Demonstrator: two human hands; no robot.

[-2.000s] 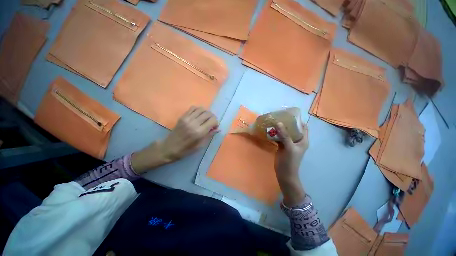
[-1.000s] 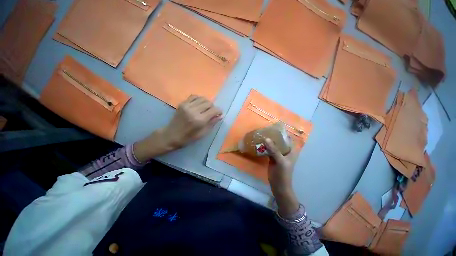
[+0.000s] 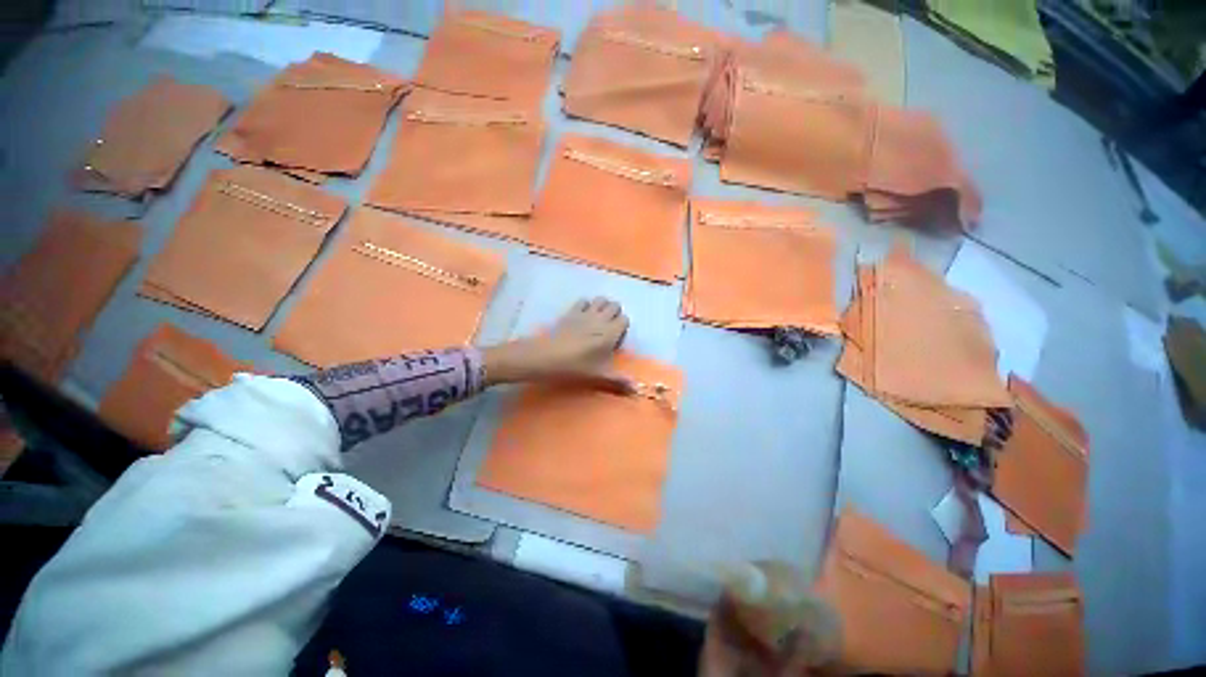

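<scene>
A zippered orange panel (image 3: 575, 456) lies on a pale grey work board (image 3: 470, 496) in front of me, its zip near the far edge. My left hand (image 3: 582, 341) is over the panel's far left corner, fingers curled and thumb low near the zip; whether it pinches the panel is hidden. My right hand (image 3: 734, 648) is blurred and cut off by the bottom edge. It holds the amber glue bottle (image 3: 787, 615), also blurred, off the panel to the near right. The bottle's nozzle cannot be made out.
Stacks of zippered orange panels (image 3: 608, 205) spread across the far side and left. More stacks (image 3: 919, 331) stand at the right, with a dark clump (image 3: 790, 347), a dark tangle (image 3: 972, 456) and white paper (image 3: 992, 298). Yellow-green pieces (image 3: 999, 27) lie at the far edge.
The right hand has moved with the bottle from over the panel to the bottom edge. The left hand has reached forward to the panel's far edge. The view has shifted and shows more table.
</scene>
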